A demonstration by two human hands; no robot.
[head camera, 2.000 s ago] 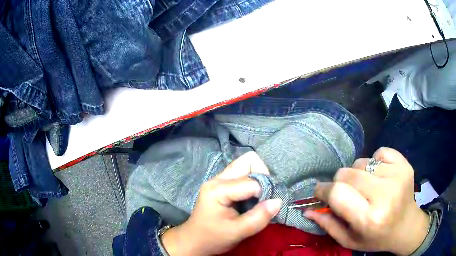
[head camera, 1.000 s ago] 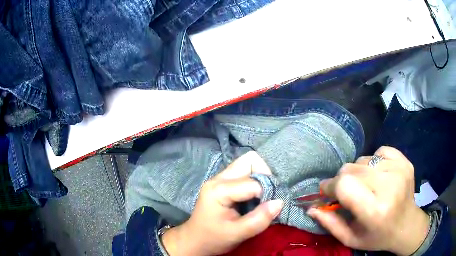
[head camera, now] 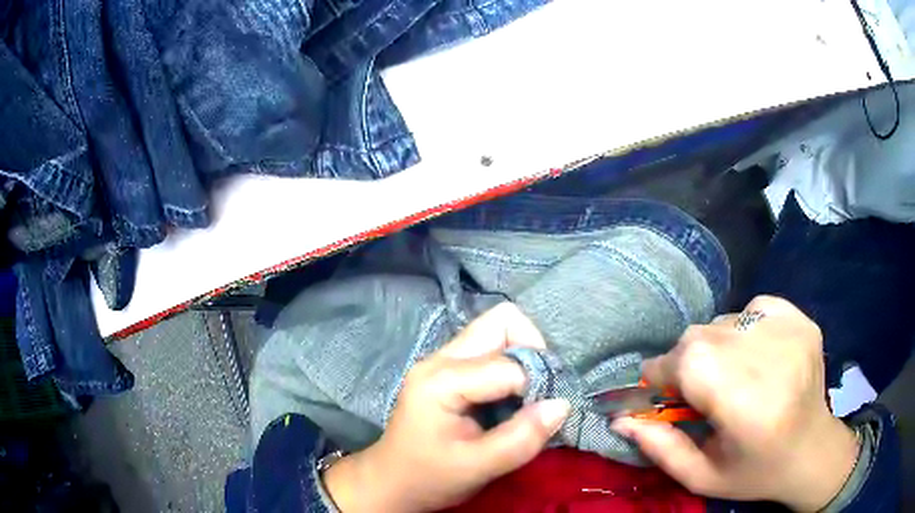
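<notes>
A denim garment (head camera: pixel 602 291) lies inside out on the lap, pale grey-green inside with a dark blue edge band. My left hand (head camera: pixel 451 406) pinches a folded seam (head camera: pixel 542 379) of it between thumb and fingers. My right hand (head camera: pixel 747 406) holds orange-handled thread snips (head camera: pixel 667 404), with the metal blades pointing left, just right of the pinched seam. The blades look slightly apart. Whether a thread lies between them cannot be told.
A white table (head camera: pixel 622 90) with a red-trimmed edge crosses above the lap. Blue denim garments (head camera: pixel 231 90) are heaped on its left and hang over the edge. A black cord loop (head camera: pixel 883 110) hangs at the upper right. Red cloth (head camera: pixel 582 486) lies under the hands.
The snips have shifted slightly in my right hand, showing more orange grip, and the blades have opened a little. My left hand keeps its pinch in nearly the same place.
</notes>
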